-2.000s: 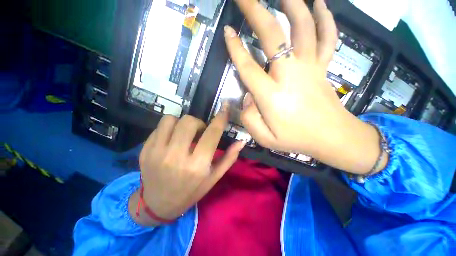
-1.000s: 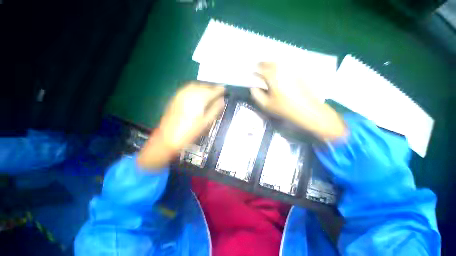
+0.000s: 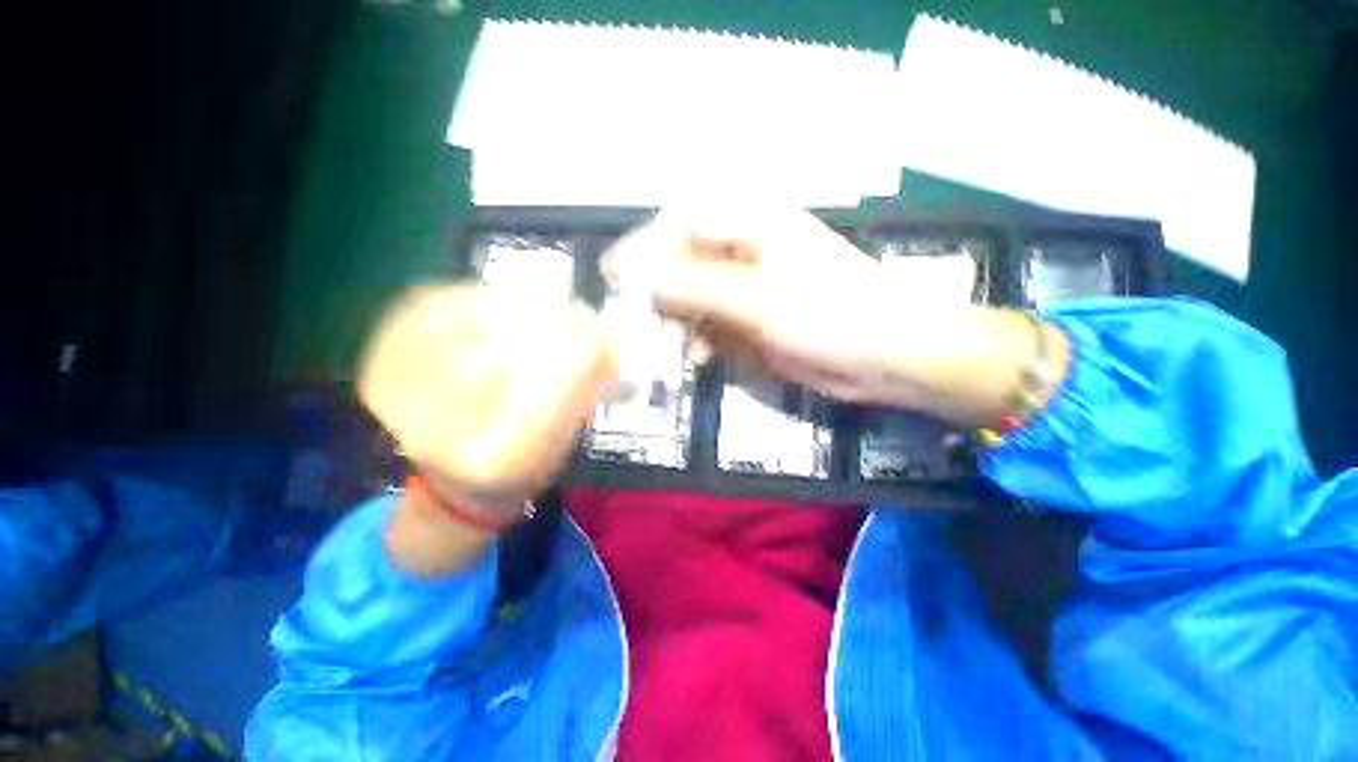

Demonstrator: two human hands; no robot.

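Observation:
A black foam tray (image 3: 700, 484) with several open phone bodies lies in front of me. One phone body (image 3: 641, 424) is below my hands, partly covered by them. My left hand (image 3: 484, 380) is over the tray's left part, blurred, its fingertips hidden or washed out. My right hand (image 3: 775, 298) is over the tray's middle, its fingers bent and its fingertips near my left hand. Whether either hand pinches a small white piece cannot be told through the glare and blur.
Two wide white sheets with toothed edges, one at the left (image 3: 670, 112) and one at the right (image 3: 1072, 142), lie beyond the tray on a green surface (image 3: 373, 194). A blue sleeve shows at the far left edge. Yellow-black floor tape (image 3: 164, 715) shows at the lower left.
My hands first left the tray's phones for the white sheet, my right hand over it. Now both are back over the tray, close together. The view has also shifted.

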